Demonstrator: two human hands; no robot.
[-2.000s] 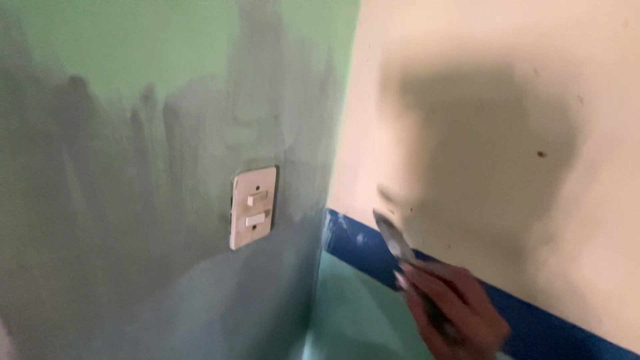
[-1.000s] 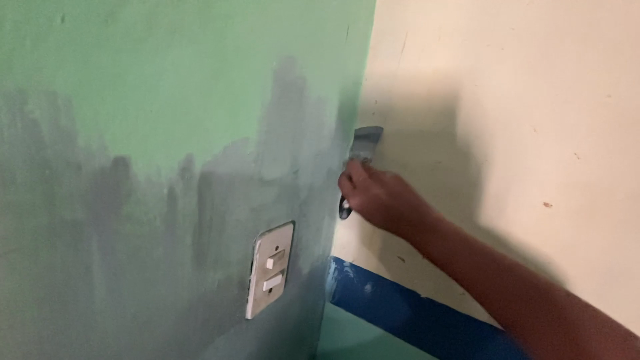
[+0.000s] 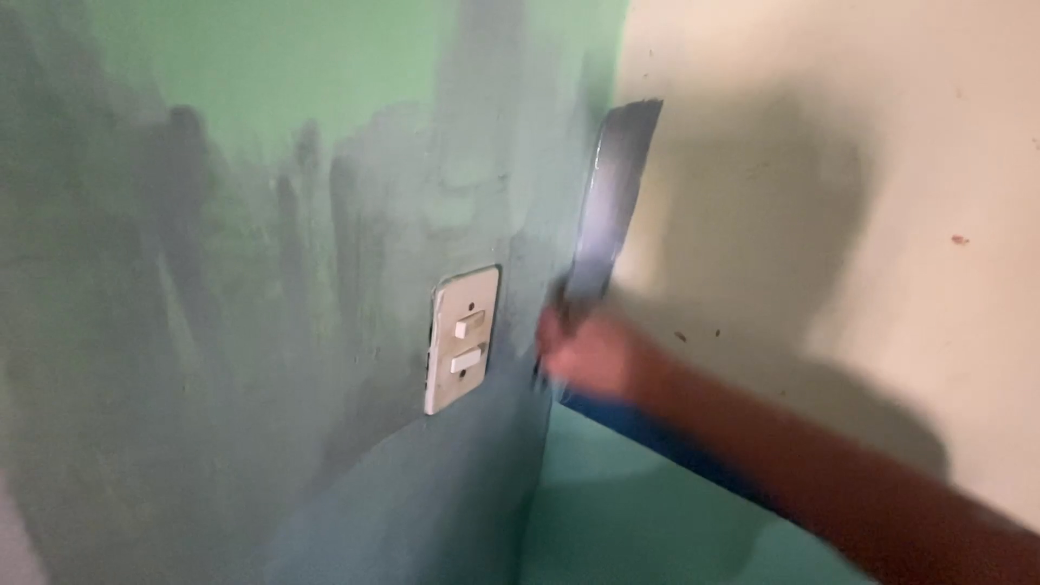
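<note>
My right hand [image 3: 589,349], blurred, is closed around a paintbrush [image 3: 561,305] at the corner where two walls meet. Most of the brush is hidden by the hand or lost in blur. Above the hand, a wet, shiny strip of dark grey paint [image 3: 617,179] runs up the edge of the cream wall [image 3: 918,122]. To the left, the green wall [image 3: 276,57] bears streaky grey paint [image 3: 244,325] over its middle and lower part. My left hand is out of view.
A cream light switch plate [image 3: 463,341] with two rocker switches sits on the left wall, close to the hand. A dark blue band [image 3: 674,447] crosses the right wall above a teal area [image 3: 634,496]. Shadows fall on the cream wall.
A dark grey strip now covers the cream wall's edge at the corner, bare there in the earlier frames. The right hand has moved down along the corner with the brush since one second ago.
</note>
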